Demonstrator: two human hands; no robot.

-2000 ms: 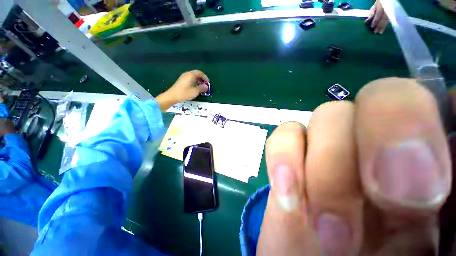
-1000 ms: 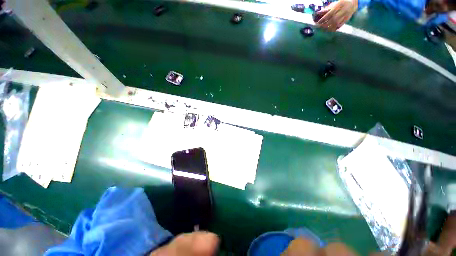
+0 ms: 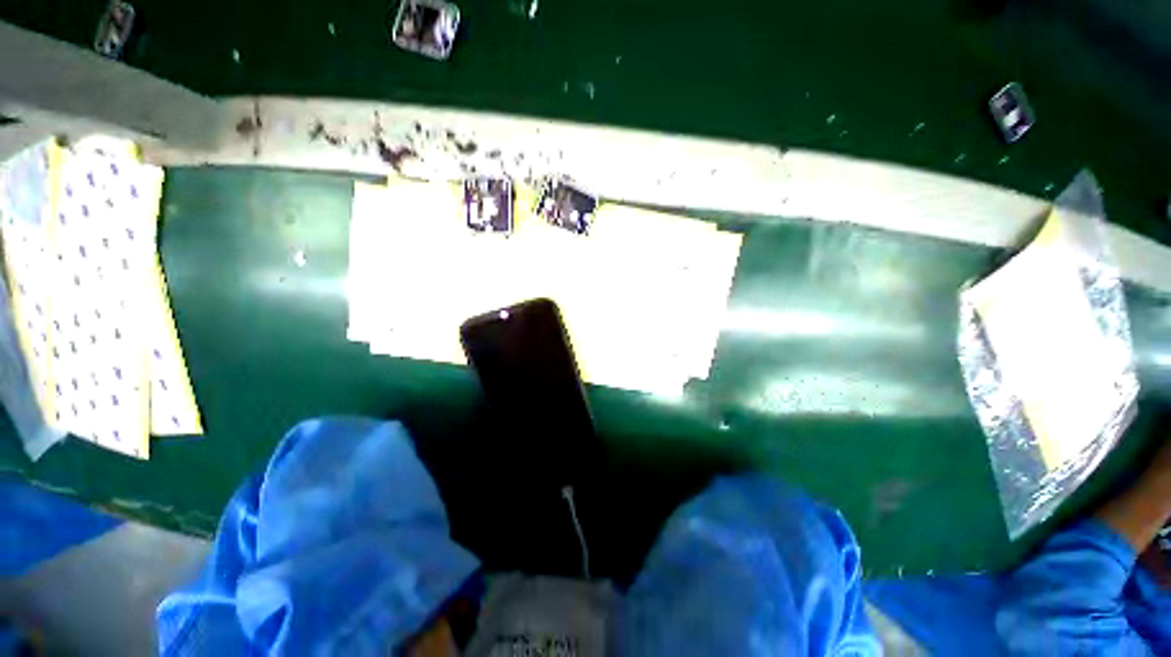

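Observation:
Two watch housings lie side by side on the back edge of the adhesive sheets (image 3: 642, 295), against the rail: one upright rectangle (image 3: 488, 205) and one tilted (image 3: 566, 205). A black smartphone (image 3: 533, 379) lies over the front of the sheets, with a white charging cable (image 3: 575, 529) at its lower end. My two blue sleeves reach in from the bottom edge, either side of the cable. A small dark patch of skin shows under the left sleeve, but neither hand can be made out. The tweezers are not visible.
The worn white rail (image 3: 616, 152) crosses behind the sheets. More housings (image 3: 426, 26) lie on the green surface beyond. Spare adhesive sheets (image 3: 103, 295) with blue marks lie at left, a clear plastic bag with sheets (image 3: 1053, 347) at right. Another person's blue sleeve (image 3: 1085, 593) is at lower right.
The view has tilted down. My left hand, earlier at a housing beyond the rail, and my large, near right hand have dropped out of sight. A second housing now shows on the sheets.

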